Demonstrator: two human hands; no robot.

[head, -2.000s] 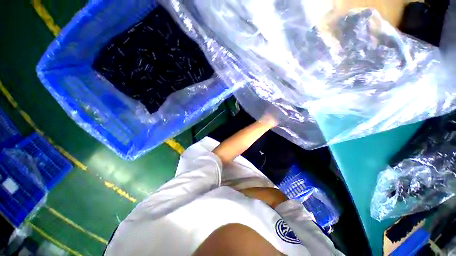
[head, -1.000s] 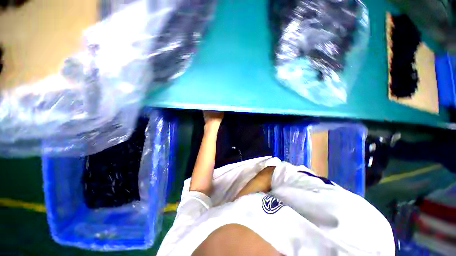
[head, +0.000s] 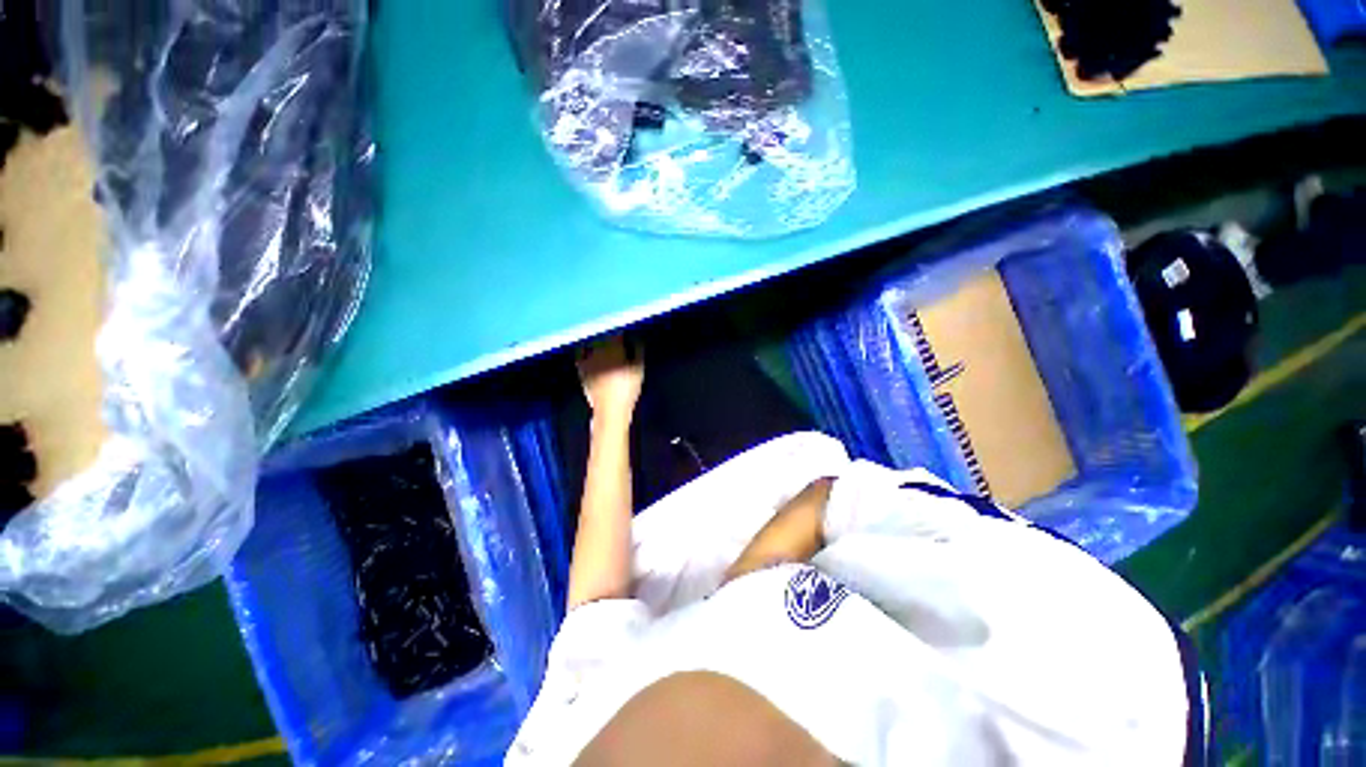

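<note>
My left hand [head: 611,375] is at the front edge of the green bench [head: 480,300], small and blurred. Its fingers partly merge with the dark area under the edge, so its grip cannot be told. My right hand is not visible; only a bit of skin shows by the white shirt. The left blue crate [head: 285,577], lined with clear film, holds dark slender parts [head: 412,577]. The right blue crate [head: 1116,337] holds a tan cardboard sheet [head: 1007,382] with a row of small dark pieces [head: 956,412] along its left side.
A clear bag of black parts [head: 697,113] lies mid-bench. A crinkled clear bag [head: 180,390] hangs over the bench's left edge beside cardboard [head: 57,285]. Black pieces [head: 1112,33] sit on cardboard at the back right. A round black object [head: 1194,318] is right of the right crate.
The view has swung from the left crate to the bench and both crates. The right crate's inside now shows more fully. My left hand remains near the bench edge.
</note>
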